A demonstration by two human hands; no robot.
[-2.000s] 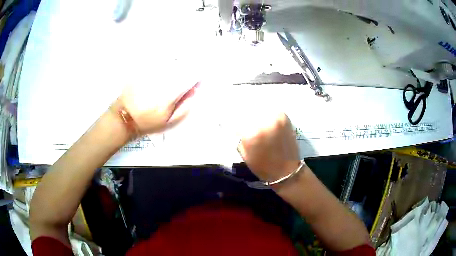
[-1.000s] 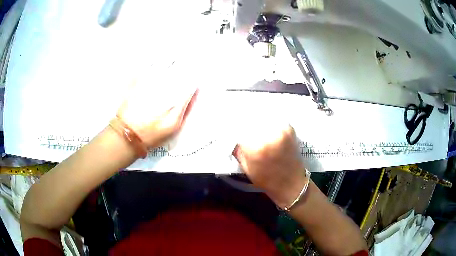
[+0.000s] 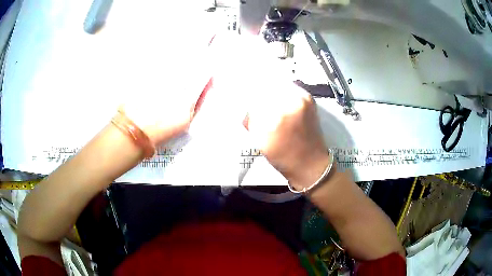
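Note:
My left hand (image 3: 164,113) lies on the white table left of the needle area, fingers forward; its fingertips are lost in glare. My right hand (image 3: 288,126) is bent over the table in front of the needle area, its fingers curled and partly washed out. A white fabric piece (image 3: 216,145) seems to lie between and under my hands, hard to tell from the table; a strip of it hangs at the front edge. The sewing machine (image 3: 356,32) stands above, with its needle area (image 3: 280,35) just beyond my hands. Whether either hand grips the cloth cannot be seen.
Slim silver snips (image 3: 332,70) lie right of the needle. Black-handled scissors (image 3: 452,126) lie at the table's right end. A blue-grey bar (image 3: 98,15) is at the upper left. Ruler marks (image 3: 399,156) run along the front edge. White cloth bundles (image 3: 439,250) sit lower right, by yellow rails.
My right hand has moved forward toward the needle area. My left hand has moved slightly forward too. More ruler marks show between the hands, and the cloth at the front edge has shifted.

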